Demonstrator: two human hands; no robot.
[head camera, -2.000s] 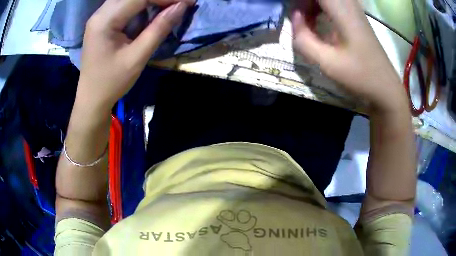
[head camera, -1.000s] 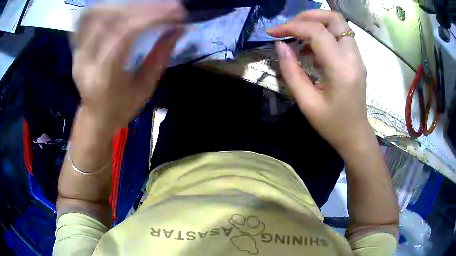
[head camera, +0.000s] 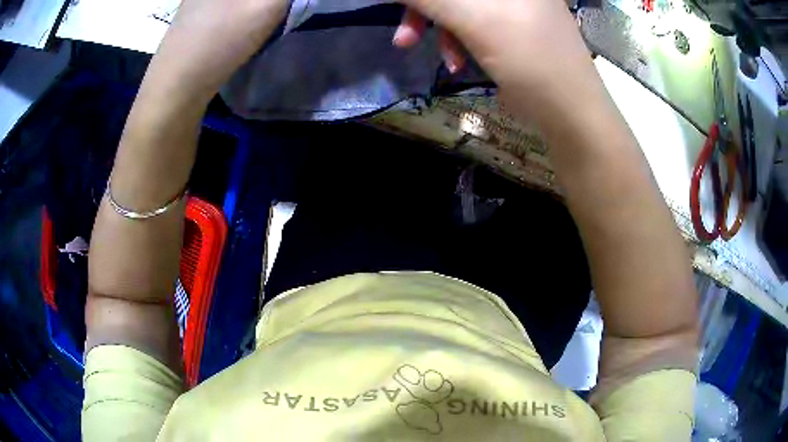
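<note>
A sewn workpiece (head camera: 324, 73) of dark and blue-grey cloth lies at the table's front edge, top middle, with a curved lower edge. A dark navy strip shows along its upper part. My left hand (head camera: 233, 22) is at the workpiece's upper left, its fingers cut off by the top of the picture. My right hand (head camera: 458, 34) is at the workpiece's upper right, with two fingertips showing over the cloth and the rest cut off or hidden. Whether either hand grips the cloth cannot be seen.
Fabric scissors (head camera: 715, 186) with red-orange handles lie at the right, beside black thread snips (head camera: 748, 147). The pale machine bed (head camera: 635, 39) is at the top right. A red-rimmed basket (head camera: 206, 259) with blue frame stands lower left. The worn table edge (head camera: 510, 142) has ruler markings.
Both hands have moved up and forward, partly out of the picture. The workpiece now shows a broad dark grey face with a curved edge instead of the pale blue side.
</note>
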